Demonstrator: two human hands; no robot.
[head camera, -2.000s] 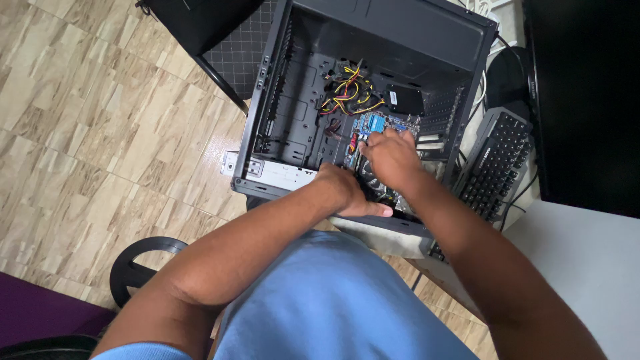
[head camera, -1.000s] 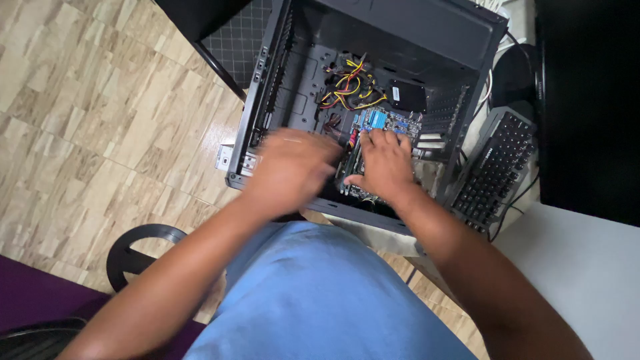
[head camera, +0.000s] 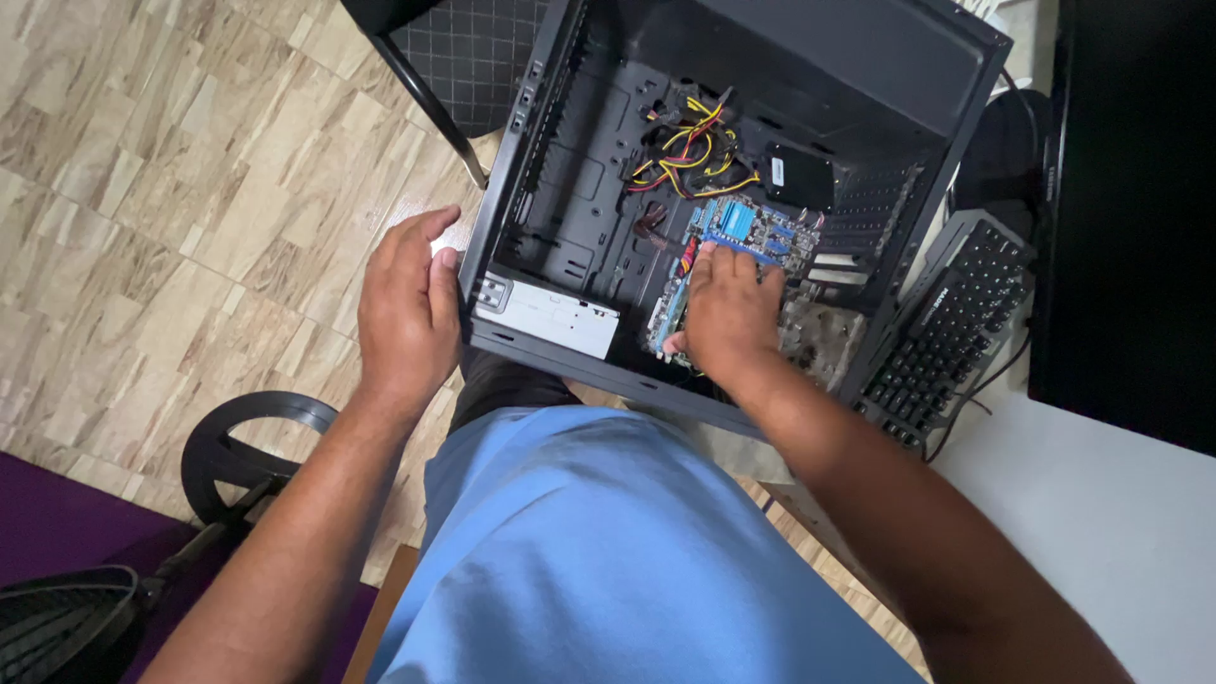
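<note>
A black computer case lies with its side off, its inside facing up. My right hand rests on the motherboard, fingertips just below the blue heatsink, and hides part of the board. Outside the case's left edge is my left hand, fingers apart and holding nothing; whether it touches the case I cannot tell. A silver optical drive sits in the near left corner. Yellow, red and black power cables lie bunched above the board, beside a black drive with a white label.
A black keyboard stands right of the case on a white table, near a dark monitor. A black chair is at the upper left. A round black base and a pedestal fan are at the lower left.
My left hand has moved left, out of the case and past its left edge. My right hand stays over the motherboard.
</note>
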